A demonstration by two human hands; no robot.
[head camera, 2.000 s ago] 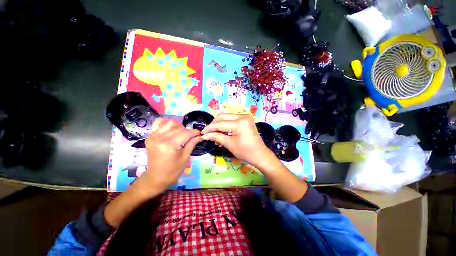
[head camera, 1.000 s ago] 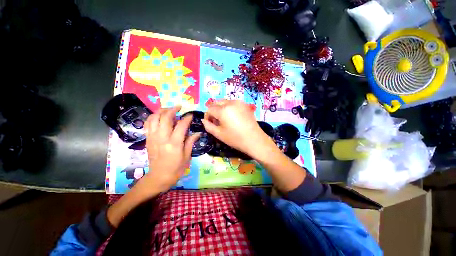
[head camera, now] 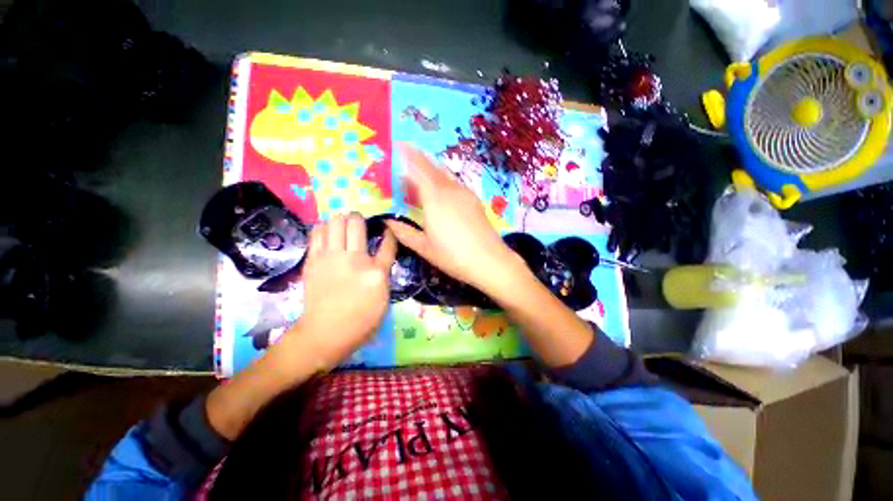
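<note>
Glossy black plastic housings lie in a row on the cartoon-printed mat (head camera: pixel 455 338). The leftmost housing (head camera: pixel 257 233) lies by the dinosaur picture, and another (head camera: pixel 571 272) is at the row's right end. My left hand (head camera: pixel 348 284) rests with its fingers on a middle housing (head camera: pixel 403 269), partly covering it. My right hand (head camera: pixel 450 220) is over the same housing, its fingers raised and slightly blurred. Whether either hand holds a small part cannot be seen. A loose pile of small red and silvery parts (head camera: pixel 519 127) lies on the mat's upper right.
A dark heap of small black parts (head camera: pixel 651 181) lies right of the mat. A pale yellow bottle (head camera: pixel 700 287) lies against crumpled clear bags (head camera: pixel 769 284). Behind are a yellow and blue fan (head camera: pixel 808 117) and dark heaps. An open carton (head camera: pixel 798 416) stands below right.
My right hand has opened and its fingers have lifted up from the housing. My left hand has moved slightly right and now lies flatter on the housing. The view has shifted slightly.
</note>
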